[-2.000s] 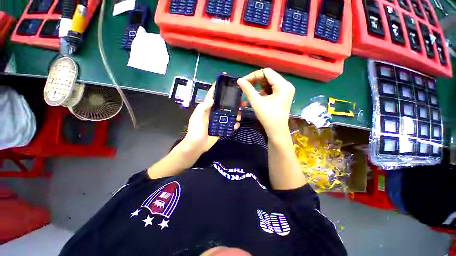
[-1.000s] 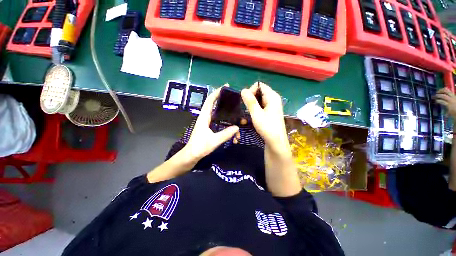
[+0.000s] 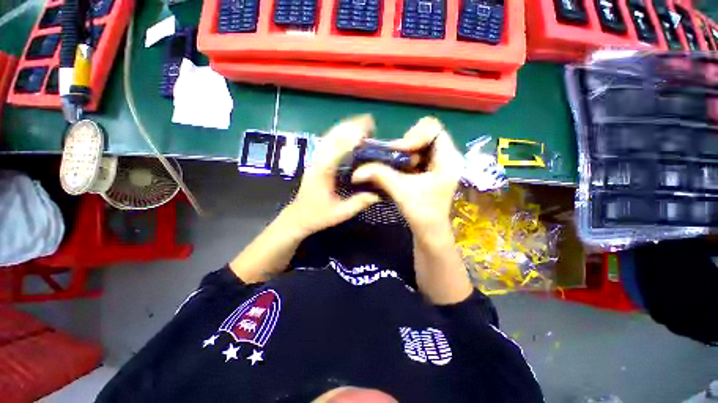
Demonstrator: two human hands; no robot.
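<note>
A dark keypad phone [image 3: 382, 157] is held sideways between both hands, above the lap at the bench's front edge. It is blurred and partly covered by fingers. My left hand [image 3: 327, 185] grips its left end. My right hand [image 3: 425, 181] grips its right end, with the thumb across the phone. A thin dark thing shows at the right fingers; I cannot tell what it is. Black-framed display windows [image 3: 257, 151] lie at the bench edge, left of the hands.
Red foam trays [image 3: 362, 76] with phones stand behind the hands. A lens blister tray [image 3: 586, 157] is at right, blurred. A yellow liner [image 3: 521, 152] and clear film lie right. A waste bag [image 3: 504, 244] hangs below. White paper [image 3: 201, 94], a hose and fan [image 3: 142, 183] are left.
The phone has turned from upright to sideways, and both hands now hold it. The view has shifted. The blister tray at right has moved and blurred, and the other person's hand there no longer shows.
</note>
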